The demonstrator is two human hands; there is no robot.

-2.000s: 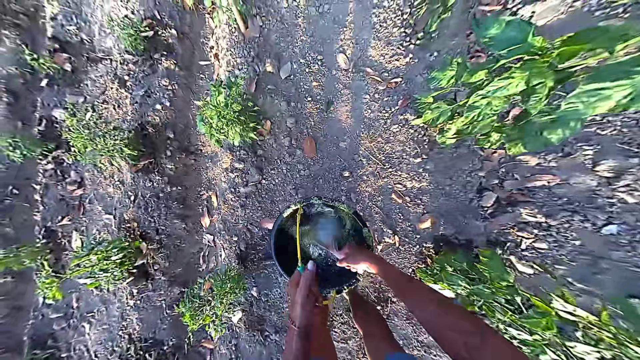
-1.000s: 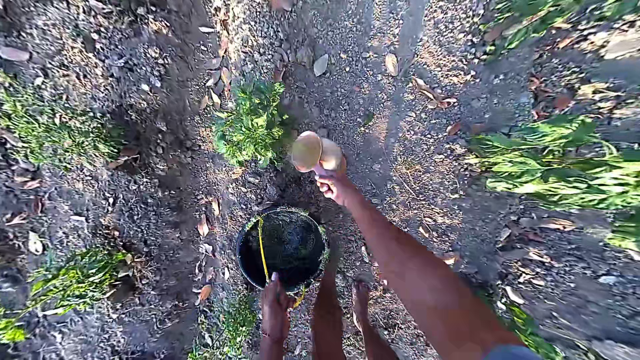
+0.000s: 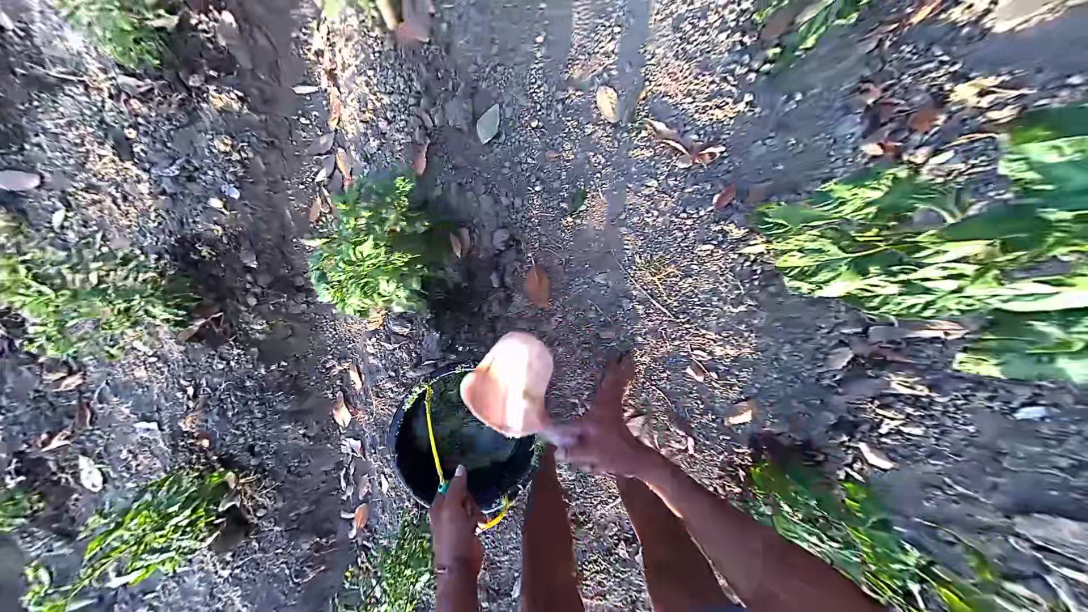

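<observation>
My left hand (image 3: pixel 456 518) grips the yellow cord handle (image 3: pixel 434 433) of a black bucket (image 3: pixel 410 476) at its near rim. Dark liquid with green bits on it shows inside the bucket. My right hand (image 3: pixel 595 442) is closed on the short handle of a pale pinkish dipper (image 3: pixel 510 382), which is tilted over the bucket's right far rim. Whether the dipper holds anything cannot be seen. Just beyond the bucket, a small leafy green plant (image 3: pixel 374 246) grows from the soil.
Rows of green plants stand at the left (image 3: pixel 85 289) and right (image 3: pixel 918 246), and more grow at the lower left (image 3: pixel 157 518) and lower right (image 3: pixel 841 518). Dry leaves (image 3: pixel 537 286) and small stones lie on the soil. My bare legs (image 3: pixel 551 535) are beside the bucket.
Two seconds ago my right hand was at the bucket; one second ago it held the dipper out beyond the bucket, near the plant. Now the dipper is back over the rim. My left hand keeps the cord.
</observation>
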